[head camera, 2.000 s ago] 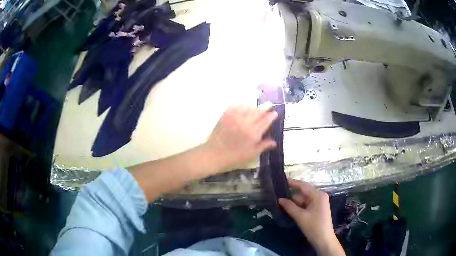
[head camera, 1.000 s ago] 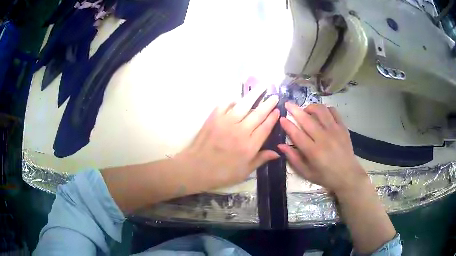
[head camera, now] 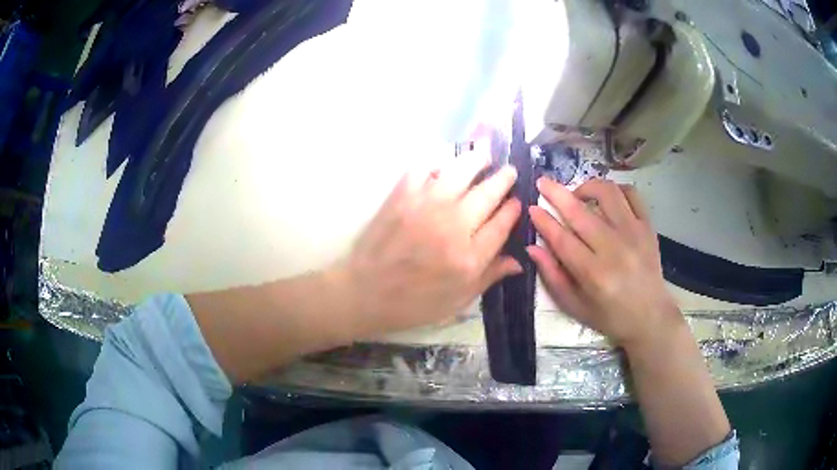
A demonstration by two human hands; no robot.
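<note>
A narrow dark band piece [head camera: 512, 335] runs away from me under the bright lamp glare at the needle. Its near end lies on the film-wrapped front edge and its far tip shows beyond the needle area. My left hand [head camera: 427, 243] lies on its left side, fingers spread and fingertips pressing it. My right hand [head camera: 601, 257] is on its right side, fingertips at its edge just in front of the needle plate [head camera: 558, 163]. The glare and the fingers hide the presser foot and needle. A second dark curved strip [head camera: 730, 274] lies flat to the right of my right hand.
The cream machine head [head camera: 633, 83] and its arm stand at the upper right. Navy cut panels [head camera: 147, 170] are fanned at the left, with pink-white bits [head camera: 191, 16] at the top. Shiny film [head camera: 413, 372] covers the table's front edge. A blue thing shows at the far left edge.
The band has moved away from me, its near end now up on the table edge. My right hand has gone from that end to near the needle. The view has shifted closer.
</note>
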